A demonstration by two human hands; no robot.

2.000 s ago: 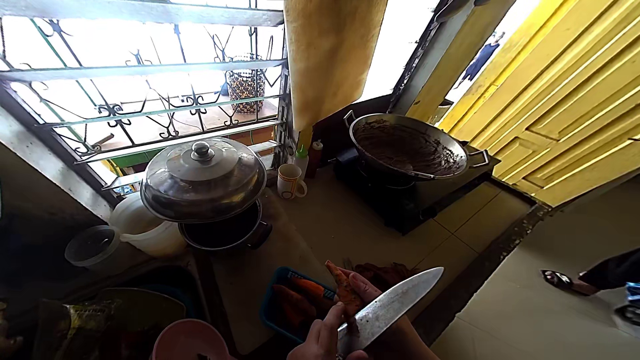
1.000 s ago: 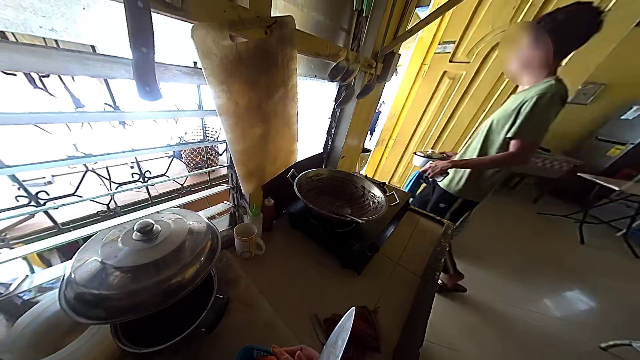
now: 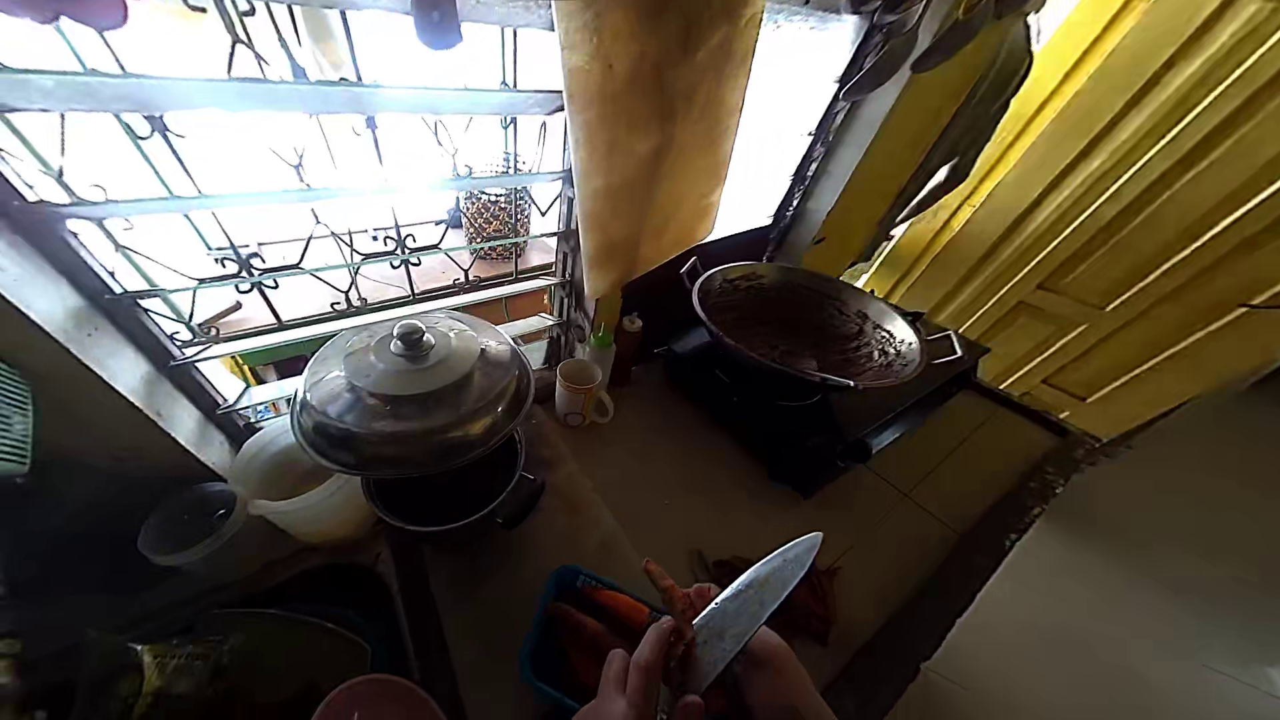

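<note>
A large kitchen knife (image 3: pixel 757 612) points up and to the right, its handle end low in my left hand (image 3: pixel 640 675). My left fingers also lie against an orange root, apparently a carrot (image 3: pixel 676 597). Behind the blade, my right hand (image 3: pixel 775 675) is closed around the carrot, partly hidden by the knife. A blue plastic basket (image 3: pixel 533 640) sits just left of my hands, with several carrots (image 3: pixel 615 607) inside. Reddish-brown scraps, perhaps peelings (image 3: pixel 815 605), lie on the counter beyond my right hand.
A wide metal wok (image 3: pixel 810 325) rests on a black stove (image 3: pixel 800 440). A lidded steamer (image 3: pixel 415 400), a dark pot (image 3: pixel 450 500), a mug (image 3: pixel 578 393) and white plastic bowls (image 3: pixel 320 505) stand to the left. A pink bowl (image 3: pixel 378 700) is at the bottom edge.
The view has swung down and left since one second ago, bringing both hands and the basket back into sight. The person seen by the yellow door then is out of view.
</note>
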